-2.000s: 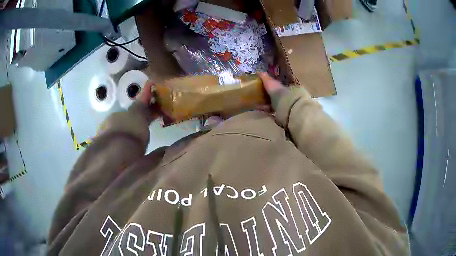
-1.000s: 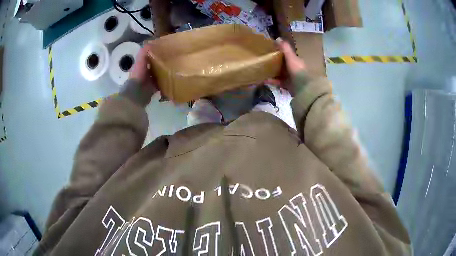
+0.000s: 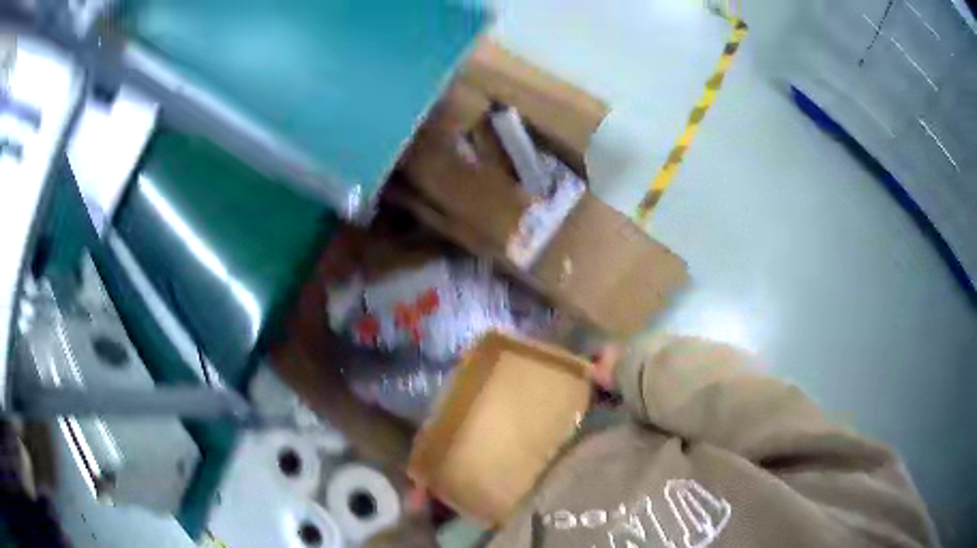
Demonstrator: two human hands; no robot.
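Observation:
A shallow brown cardboard tray (image 3: 504,423), open and empty, is held tilted in front of my body. My right hand (image 3: 606,367) grips its right end. My left hand (image 3: 418,499) is at its lower left corner, mostly hidden and blurred. Beyond the tray, a large open carton (image 3: 627,280) on the floor holds crumpled clear bags (image 3: 477,302), white labels and orange pieces (image 3: 418,313).
A green bench (image 3: 311,75) is at the upper left. White film rolls (image 3: 362,501) stand on the floor at the lower left. Another open carton (image 3: 536,86) lies beyond the large one. Yellow-black tape (image 3: 694,123) marks the floor. A blue-edged grey surface (image 3: 911,128) is at the upper right.
The view has swung round and blurred. The tray, first on edge over the carton, then upright, now shows its empty inside, lower in the picture. The green bench has come into view.

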